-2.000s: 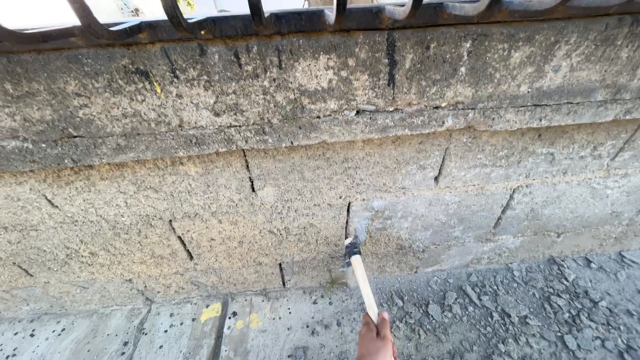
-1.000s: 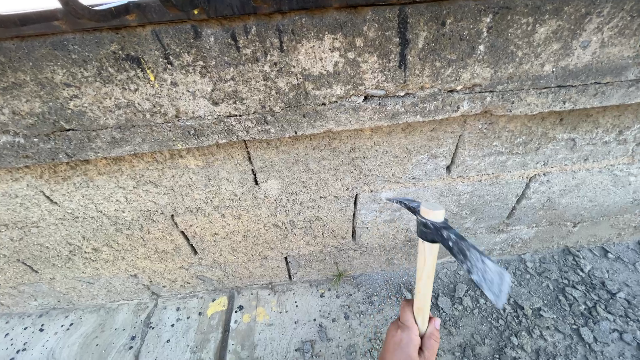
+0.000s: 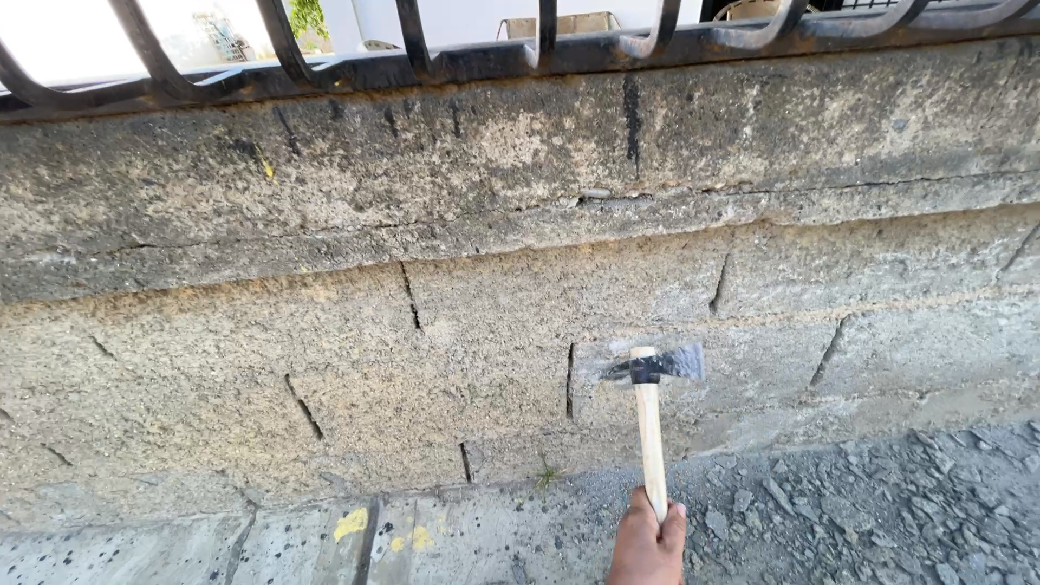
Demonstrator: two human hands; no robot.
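At the lower middle, my left hand (image 3: 648, 540) is closed round the pale wooden handle of a small mattock (image 3: 652, 447). Its dark metal head is blurred: the narrow end points left, the broad blade right. The head appears in front of a concrete block wall (image 3: 487, 349), just right of a short vertical joint gap; whether it touches the wall cannot be told. Pale scraped marks surround the head. My right hand is out of view.
Above the blocks runs a rough concrete ledge (image 3: 487, 187), topped by a black metal railing (image 3: 414, 41). Broken grey rubble (image 3: 853, 512) lies at the lower right. Paving with yellow paint spots (image 3: 351, 524) borders the wall at lower left, and a small grass tuft (image 3: 548, 473) grows at its foot.
One second ago the mattock was farther right, with its broad blade slanting down; now it is back to the left, its head more level. My left hand has kept hold of the handle. The railing shows again.
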